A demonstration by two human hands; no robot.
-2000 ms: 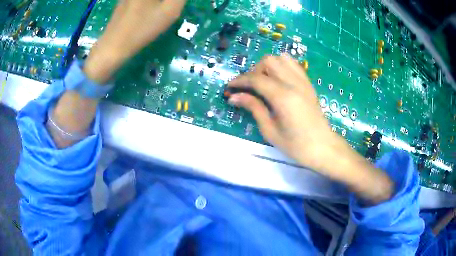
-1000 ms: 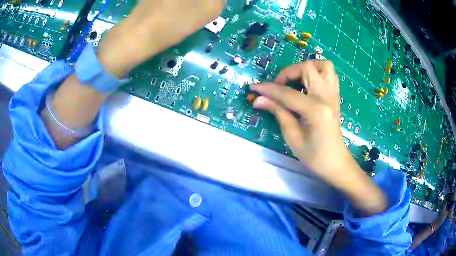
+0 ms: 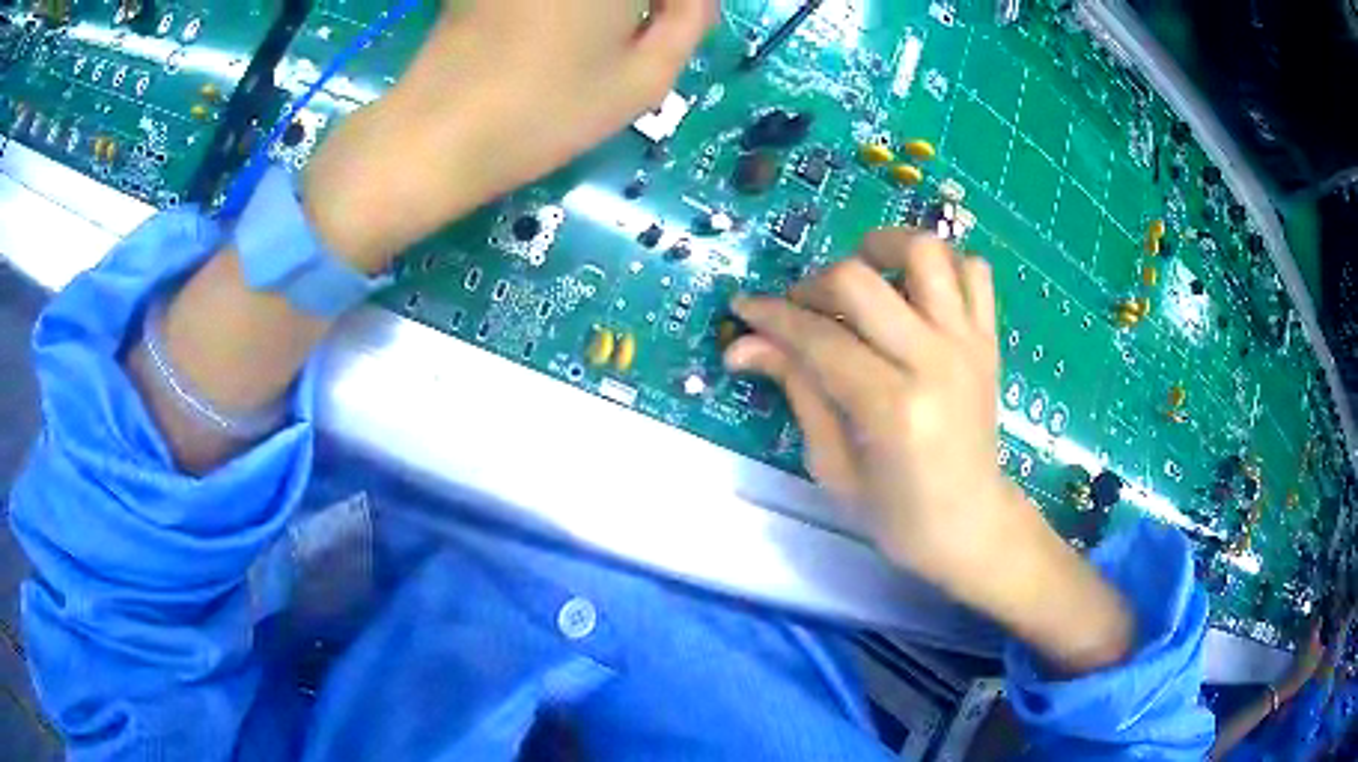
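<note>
A large green printed circuit board (image 3: 1028, 157) lies in front of me, with pairs and groups of yellow capacitors (image 3: 612, 350) standing on it. My right hand (image 3: 879, 372) is over the board's near part, thumb and forefinger close together at a small dark part (image 3: 730, 331) on the board surface. Whether the fingertips still grip that part is unclear. My left hand (image 3: 551, 90) is raised over the board at the top, fingers curled, partly cut off by the frame's upper edge; what it holds is hidden.
A pale metal rail (image 3: 596, 462) runs along the board's near edge. A light blue wrist strap (image 3: 286, 250) is on my left wrist, with a bright blue cord (image 3: 320, 87) running up from it. A black strip (image 3: 253, 104) lies at the left. Another person's arm (image 3: 1266, 700) shows at lower right.
Over two seconds the view has shifted over the board. An orange-red part seen at my right fingertips earlier now shows only as a dark spot. My left hand has stayed raised, fingers curled.
</note>
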